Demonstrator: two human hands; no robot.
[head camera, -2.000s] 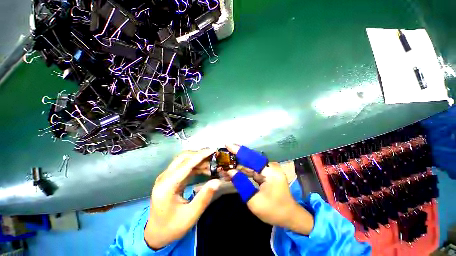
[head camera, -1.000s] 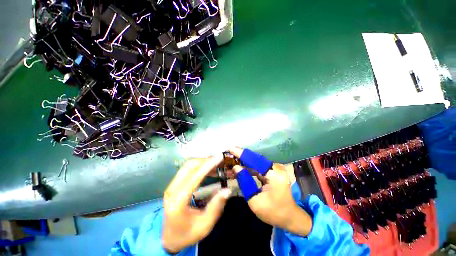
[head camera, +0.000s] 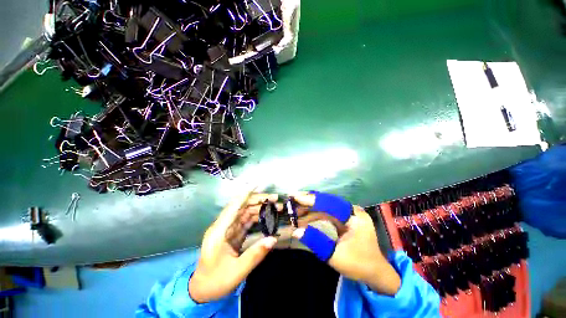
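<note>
My left hand (head camera: 233, 242) is bare and holds a dark round part (head camera: 268, 217) between thumb and fingers, above the belt's near edge. My right hand (head camera: 347, 245), with bright blue wraps on two fingers, pinches a thin dark piece with a silvery line (head camera: 291, 212) between thumb and finger. The two pieces are close, with a narrow gap between them. I cannot tell exactly what the right piece is. A tangled heap of black binder clips (head camera: 161, 93) with silver handles lies at upper left, spilling from a white bin (head camera: 290, 31).
A red tray (head camera: 447, 304) at lower right holds rows of black clipped parts (head camera: 465, 242). A white sheet (head camera: 475, 112) with two small dark items lies at right on the green belt (head camera: 354, 93). A separate clip (head camera: 42, 225) and loose wire handle (head camera: 73, 205) lie at left.
The amber centre seen earlier between my fingers no longer shows. A dark round part now shows at my left fingertips, apart from the piece in my right hand. The view has shifted slightly.
</note>
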